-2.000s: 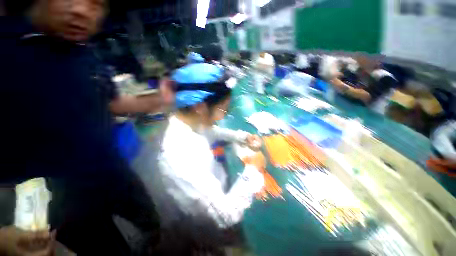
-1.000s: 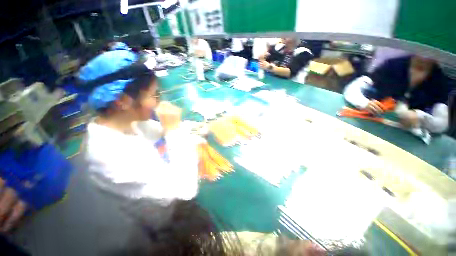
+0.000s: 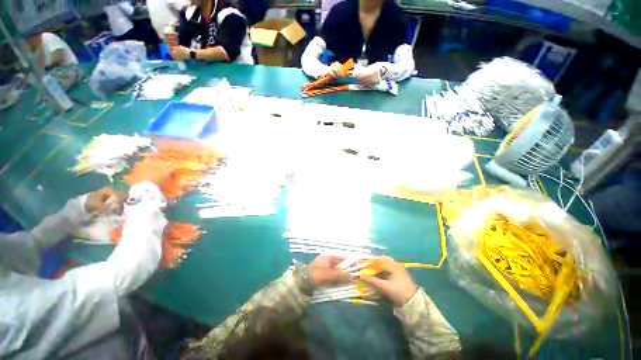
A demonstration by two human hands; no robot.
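My left hand (image 3: 325, 271) is at the lower middle, its fingers closed on the left part of some white wires (image 3: 355, 263). My right hand (image 3: 395, 280) is just to its right, its fingertips around a small yellow piece (image 3: 370, 271) at the wires' right end. A small bundle of white wires with yellow ends (image 3: 341, 292) lies under both hands. A glaring white pile of wires (image 3: 329, 211) lies beyond my hands. A clear bag (image 3: 464, 232) full of tangled yellow strip (image 3: 527, 256) is at the right. Fine finger detail is blurred.
A desk fan (image 3: 538, 137) stands beyond the bag, with bagged white stock (image 3: 509, 88) behind it. A glaring parts bin (image 3: 408, 144) crosses the table. A neighbour's arm (image 3: 140, 235) and orange wires (image 3: 172, 165) are at left, near a blue tray (image 3: 182, 120). Another person works opposite.
The view has swung from the left neighbour to my own work spot. Both my hands now show, at the white wires. The yellow bag and fan have come into view.
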